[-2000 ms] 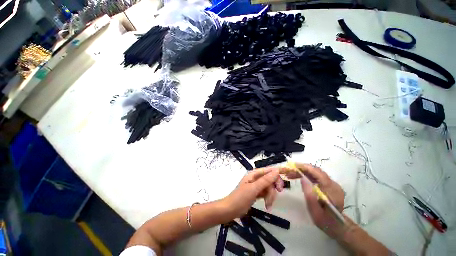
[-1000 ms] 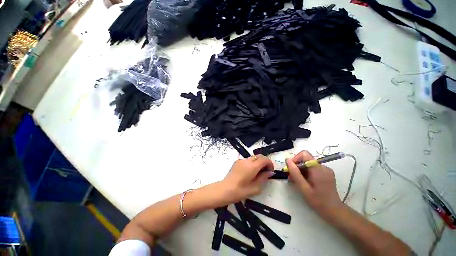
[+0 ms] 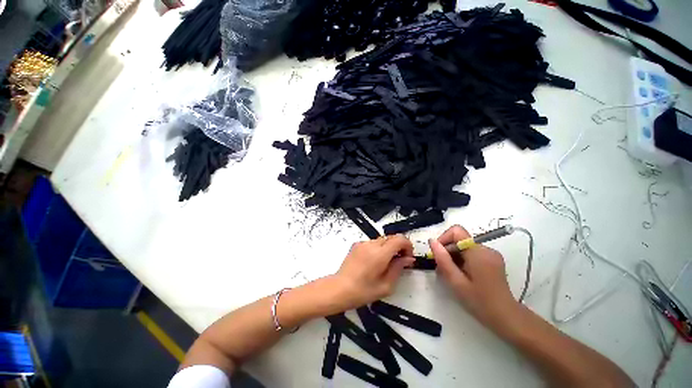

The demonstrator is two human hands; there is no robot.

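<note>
My left hand (image 3: pixel 375 265) holds one end of a flat black tab (image 3: pixel 423 263), its fingers covering most of it. My right hand (image 3: pixel 472 265) grips a slim pen with a yellow grip and grey rear (image 3: pixel 485 236) like a pencil. The pen's tip is at the tab, close to my left fingertips; whether it touches is too small to tell. A large heap of black tabs (image 3: pixel 402 129) lies beyond my hands. Several loose black tabs with small slots (image 3: pixel 406 318) lie near my left forearm.
A pale cable (image 3: pixel 565 178) loops at right, near red and black clips (image 3: pixel 668 307). A white power strip (image 3: pixel 645 98) holds a black adapter (image 3: pixel 675 132). Clear plastic (image 3: pixel 220 125) partly covers black strips at left. Dark thread bits (image 3: pixel 315 220) lie at the heap's near edge. Black webbing (image 3: pixel 630 26) is upper right.
The view has tilted down since the oldest frame. The pen has swung from pointing back over my right wrist to lying across toward the tab. My hands have barely moved in the last second.
</note>
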